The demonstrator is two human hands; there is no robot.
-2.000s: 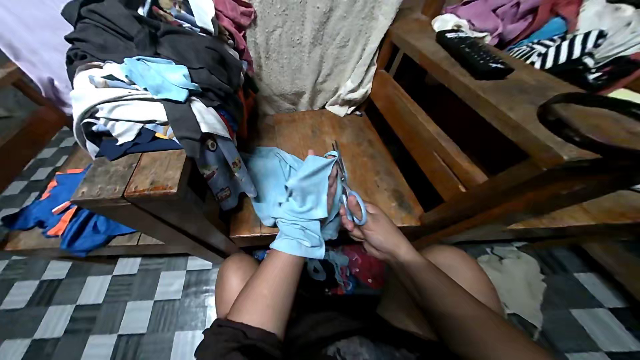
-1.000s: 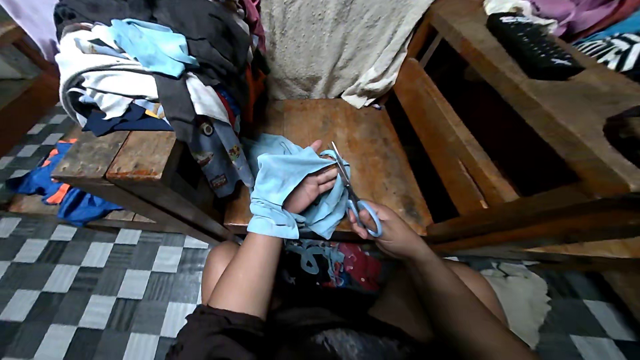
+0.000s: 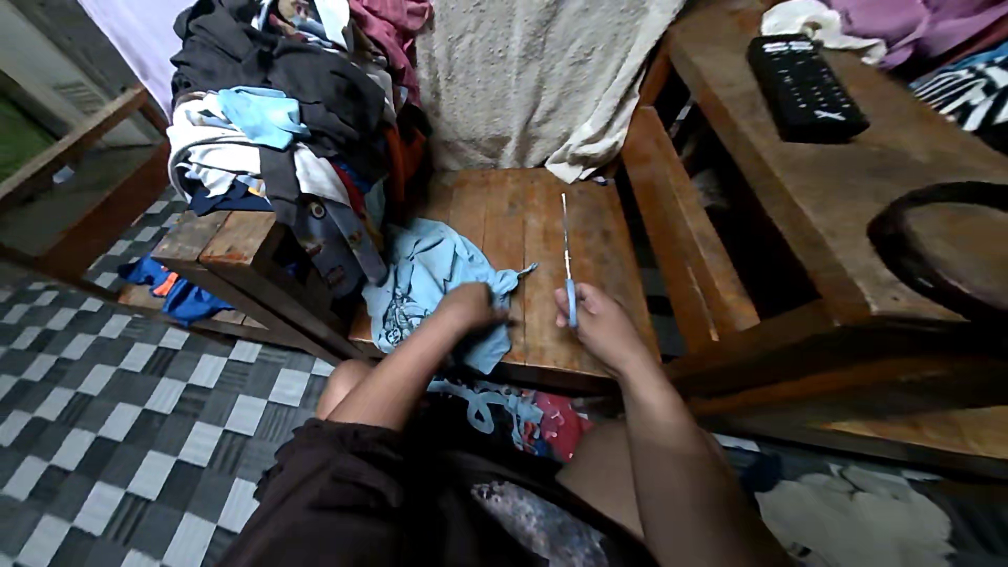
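A light blue cloth garment point(image 3: 437, 264) with a dark print lies crumpled on the wooden seat point(image 3: 543, 236). Over its right part is my left hand point(image 3: 470, 307), blurred, its fingers pointing down and partly hidden; whether it grips the cloth cannot be told. To the right, my right hand point(image 3: 602, 319) holds scissors point(image 3: 570, 291) with light blue handles, seen edge-on, the blades pointing away from me over the bare wood. The scissors and the garment are apart.
Clothes are piled point(image 3: 291, 79) on the seat's left side and armrest point(image 3: 236, 236). A black remote control point(image 3: 805, 88) and a dark ring-shaped thing point(image 3: 890, 228) rest on the right wooden surface. A beige cloth point(image 3: 528, 79) hangs behind. Cloth scraps point(image 3: 504, 413) lie below the seat's front edge.
The blue garment, earlier around my left hand, now lies spread on the seat. My left hand has come out of it, and the scissors have moved away from the cloth.
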